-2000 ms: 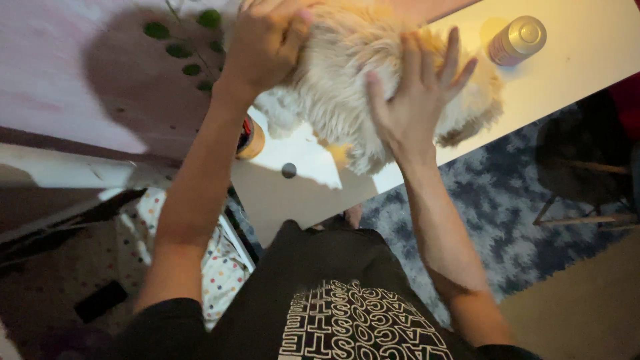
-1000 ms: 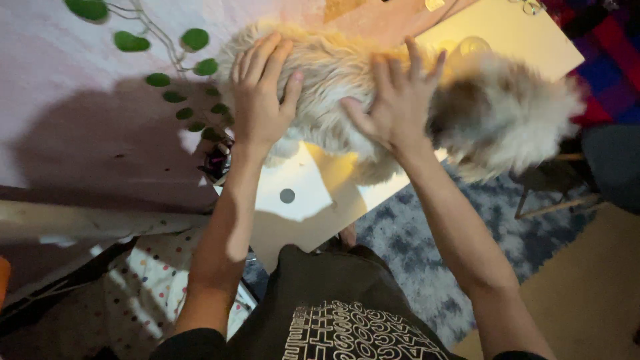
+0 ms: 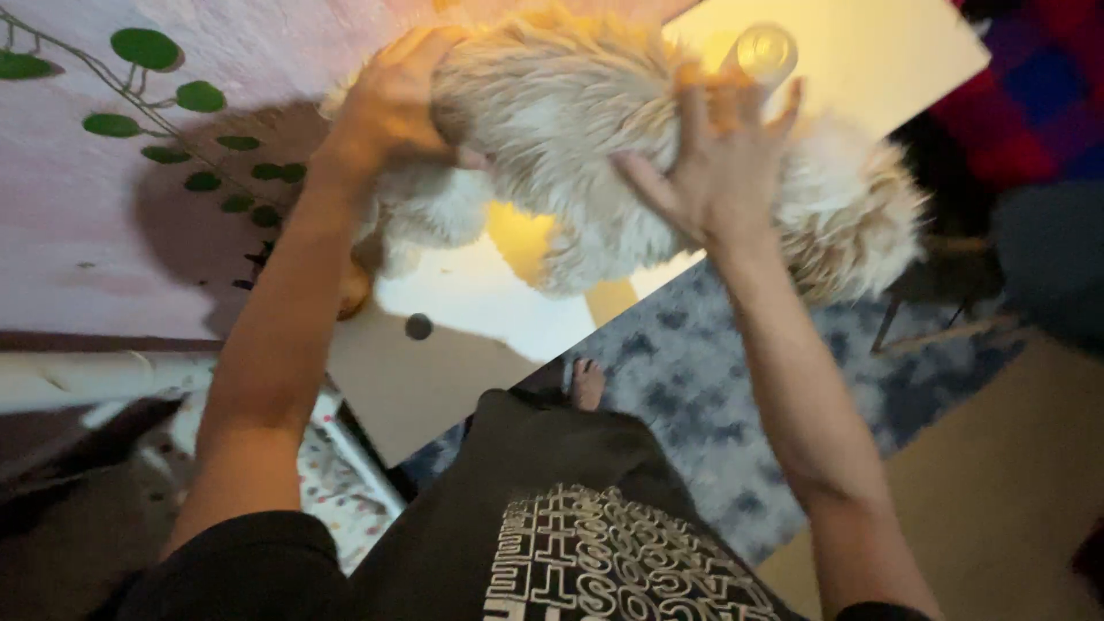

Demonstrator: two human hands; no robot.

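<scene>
A shaggy cream-coloured dog (image 3: 561, 129) stands on a white table (image 3: 405, 388), its head toward the right edge of the table. My left hand (image 3: 397, 108) rests around its rear end, blurred, with the thumb against the fur. My right hand (image 3: 724, 155) lies spread on its shoulder area, fingers apart and thumb toward the back. Just beyond the fingers of my right hand stands a can or cup (image 3: 766, 53) with a round top. Part of the dog's rear is hidden behind my left hand.
A trailing green plant (image 3: 200, 97) hangs along the pink wall at left. An orange round object (image 3: 354, 289) sits by my left forearm. Below the table lie a blue-grey mottled rug (image 3: 690, 414) and my bare foot (image 3: 588, 384). A dark chair (image 3: 1052, 250) stands at right.
My left hand has moved from the dog's back to its rear end. The dog's head, earlier lower over the table edge, shows farther right than two seconds ago. The view has shifted.
</scene>
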